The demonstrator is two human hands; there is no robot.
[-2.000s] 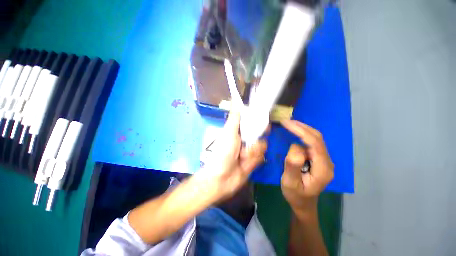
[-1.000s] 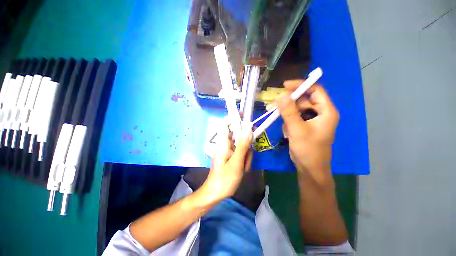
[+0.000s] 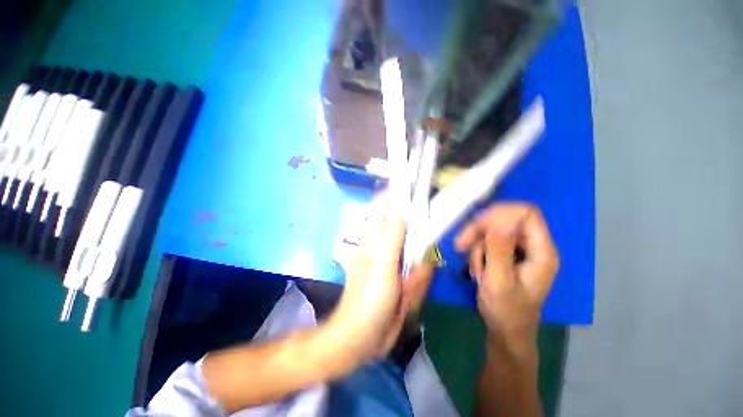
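Observation:
A white tripod-handle unit (image 3: 394, 122) is spread open in front of the machine, with one leg upward and another leg (image 3: 487, 175) slanting up to the right, blurred. Its shiny silver tube (image 3: 423, 167) stands between them and reaches the machine's front. My left hand (image 3: 376, 273) is closed around the lower joint of the unit and hides part of it. My right hand (image 3: 515, 256) is right of the unit, apart from the slanting leg. Its fingers are curled around a small black part (image 3: 519, 255), of which only a dark end shows.
The brown-grey machine (image 3: 357, 130) with clear tilted guard panels (image 3: 481, 73) stands on the blue table (image 3: 244, 163). A slotted black foam tray (image 3: 167, 147) at the left holds several white units. A yellow warning label (image 3: 438, 257) is partly hidden near the table edge. Grey floor lies at the right.
My right hand has let go of the right leg and moved down, away from it. The left hand still holds the unit, whose legs remain spread. The camera view has shifted slightly.

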